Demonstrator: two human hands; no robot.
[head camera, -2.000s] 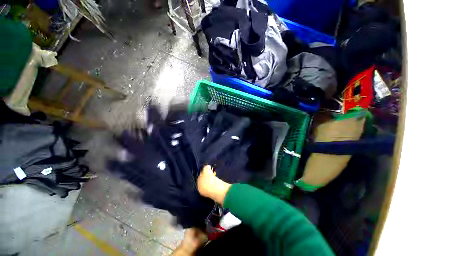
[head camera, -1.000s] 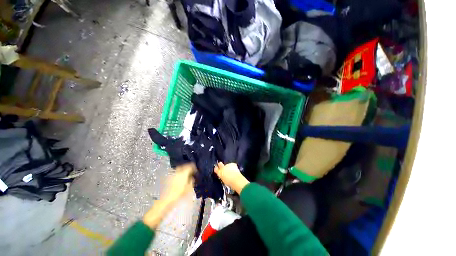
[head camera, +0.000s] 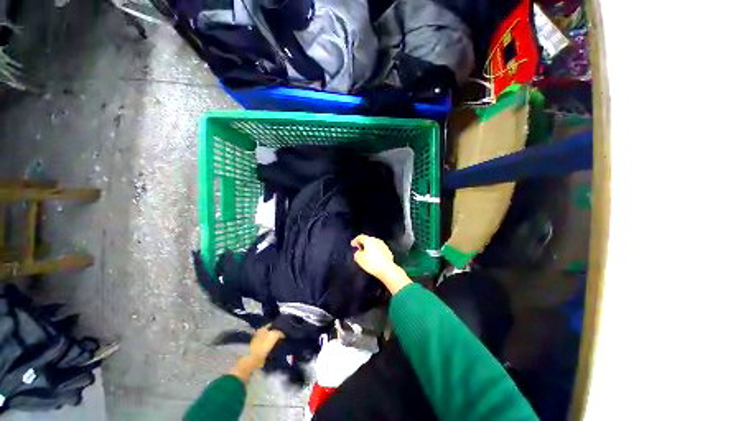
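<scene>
The dark strip bundle (head camera: 317, 234) lies in the green basket (head camera: 321, 122), its near end hanging over the near left rim. A pale tie band (head camera: 305, 313) goes around the bundle near that end. My left hand (head camera: 262, 345) grips the dark strip ends beyond the band, outside the basket; its fingertips are partly hidden. My right hand (head camera: 375, 256) is at the right side of the bundle, over the basket's near edge, fingers bent; whether it grips fabric cannot be told. A pale lining (head camera: 401, 164) shows inside the basket.
Blue crates (head camera: 288, 100) heaped with grey and black pieces (head camera: 424, 37) stand beyond the basket. Cardboard with green tape (head camera: 486, 177), a dark blue bar (head camera: 527, 163) and a red packet (head camera: 516, 49) are at right. A wooden frame (head camera: 33, 226) and dark fabric pile (head camera: 41, 358) are at left.
The bundle, earlier swung over the basket's left side, now lies in it, with its tied end turned toward me. My left hand has moved onto the strip ends. The view has shifted.
</scene>
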